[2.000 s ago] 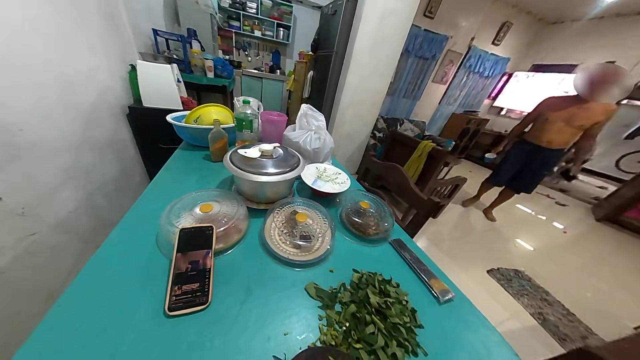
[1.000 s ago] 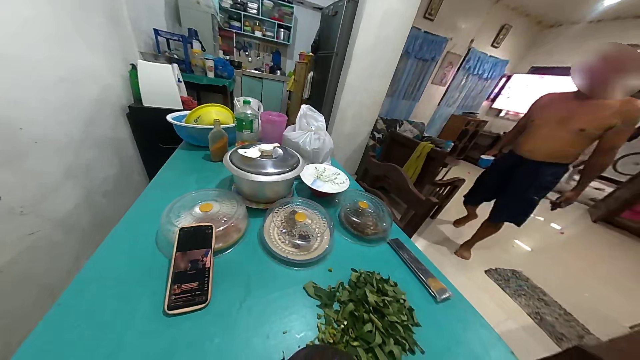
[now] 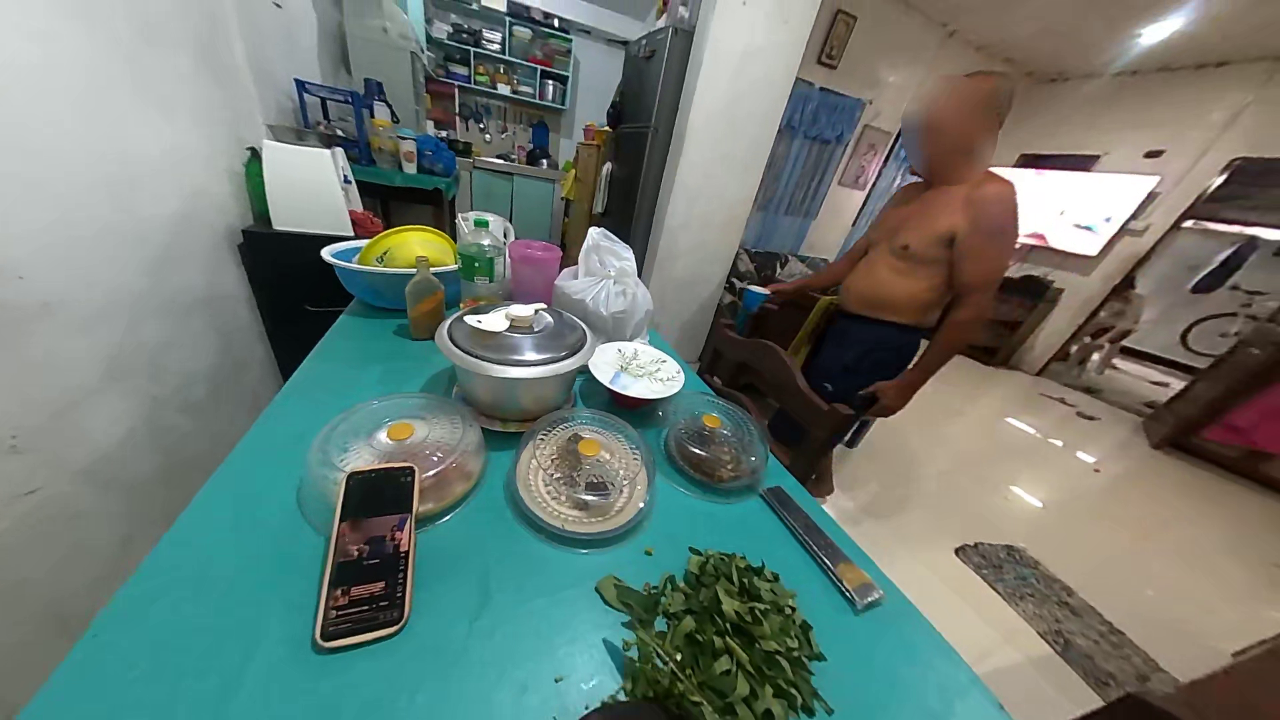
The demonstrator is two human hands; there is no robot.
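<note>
Neither my left hand nor my right hand shows in the head view. A heap of green leaves [image 3: 725, 635] lies on the teal tabletop [image 3: 490, 610] at the near edge, with a dark rounded thing cut off by the frame below it. A phone [image 3: 368, 560] with a lit screen leans against a clear dome cover [image 3: 400, 445] on the left. Two more clear covers [image 3: 585, 480] [image 3: 713, 445] stand over dishes to its right. Beyond them are a lidded metal pot [image 3: 515, 365] with a white spoon on its lid, and a floral plate [image 3: 637, 371].
A flat plastic-wrapped packet [image 3: 822, 548] lies along the right table edge. At the far end stand a sauce bottle [image 3: 425, 305], a blue basin [image 3: 370, 280], a pink container [image 3: 534, 268] and a white plastic bag [image 3: 605, 290]. A person [image 3: 900, 260] stands beside a wooden chair [image 3: 780, 400] with a blue cup.
The person on the right has come closer to the table and now stands behind the wooden chair, one hand at a blue cup. The things on the table have not moved.
</note>
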